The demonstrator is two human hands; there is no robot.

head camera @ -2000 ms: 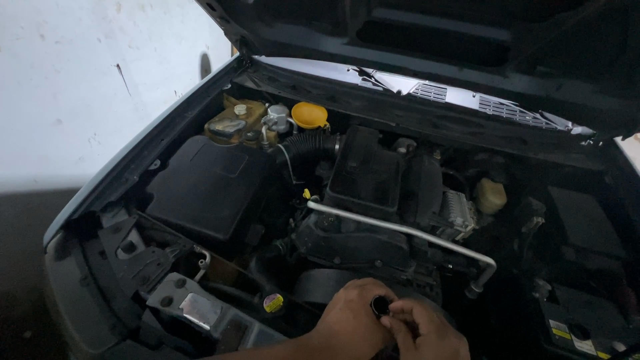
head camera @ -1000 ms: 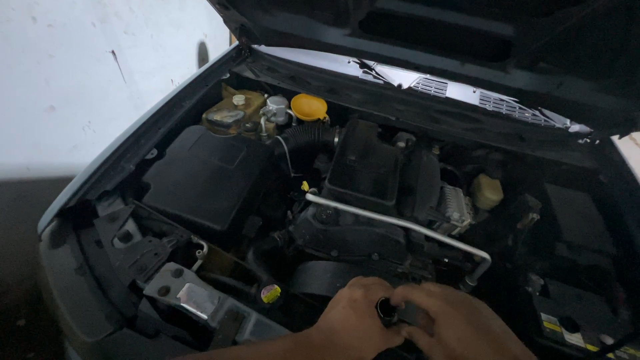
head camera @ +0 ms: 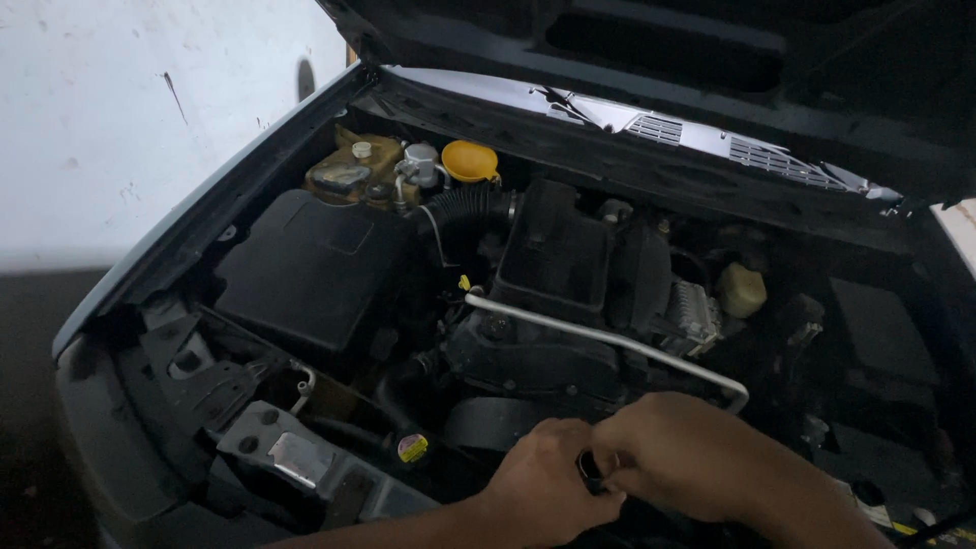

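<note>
My left hand (head camera: 545, 480) is closed around a small dark round object (head camera: 588, 469), too shaded to name exactly. Against it, the bent fingers of my right hand (head camera: 675, 454) pinch at the same object's edge. Both hands are held over the front of a car's engine bay. Just behind them lies a bare metal pipe (head camera: 602, 333) that runs across the front of the black engine cover (head camera: 553, 255). A radiator cap (head camera: 412, 448) with a coloured label sits left of my left hand.
A yellow funnel (head camera: 470, 161) stands at the back beside a stained coolant reservoir (head camera: 354, 169). A black plastic box (head camera: 309, 267) fills the left side. Overhead is the raised hood (head camera: 686, 53). A battery (head camera: 907, 503) lies at the lower right, and a pale wall (head camera: 152, 114) borders the car.
My right hand has shifted over the dark object, with its wrist raised and more of its forearm in view. My left hand has stayed around the object.
</note>
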